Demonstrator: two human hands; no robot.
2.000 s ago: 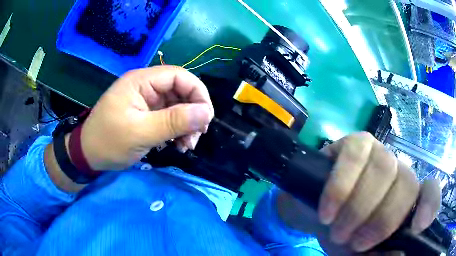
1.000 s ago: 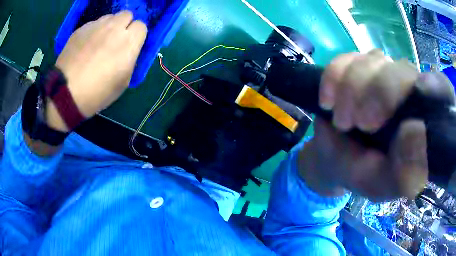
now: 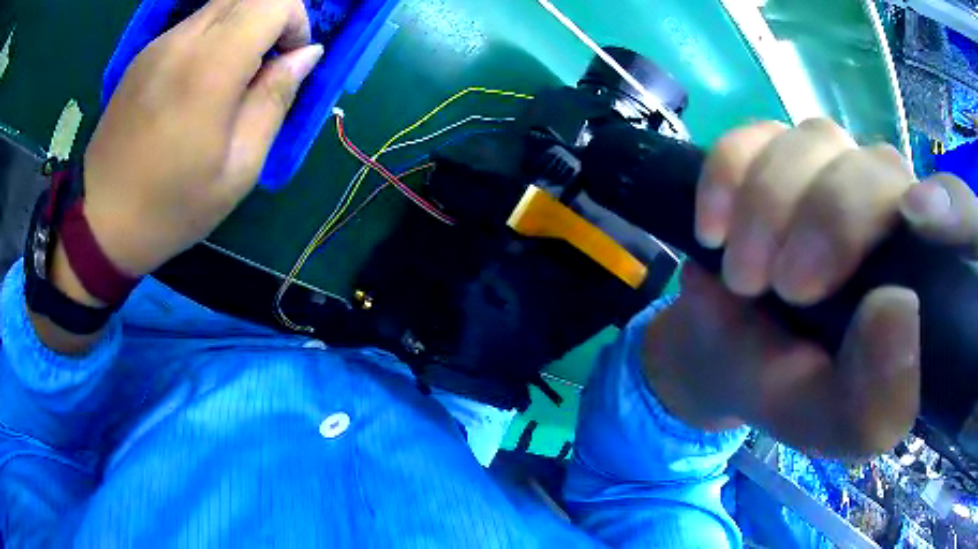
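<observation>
The black optical unit lies on the green bench, with an orange-yellow strip across it and a round lens at its far end. My right hand is closed around the thick black electric screwdriver, whose front end is over the unit near the lens; its tip is hidden. My left hand is over the blue screw bin, fingers curled and thumb near the index finger. Whether it holds a screw cannot be seen.
Thin red, yellow and white lead wires loop left of the unit. A cream tape piece is on the bench at left. A white line crosses above the lens. A metal frame and mesh-sided racks stand at right.
My left hand has moved from above the unit to the blue bin. My right hand has swung the screwdriver up towards the lens end, then stayed nearly still.
</observation>
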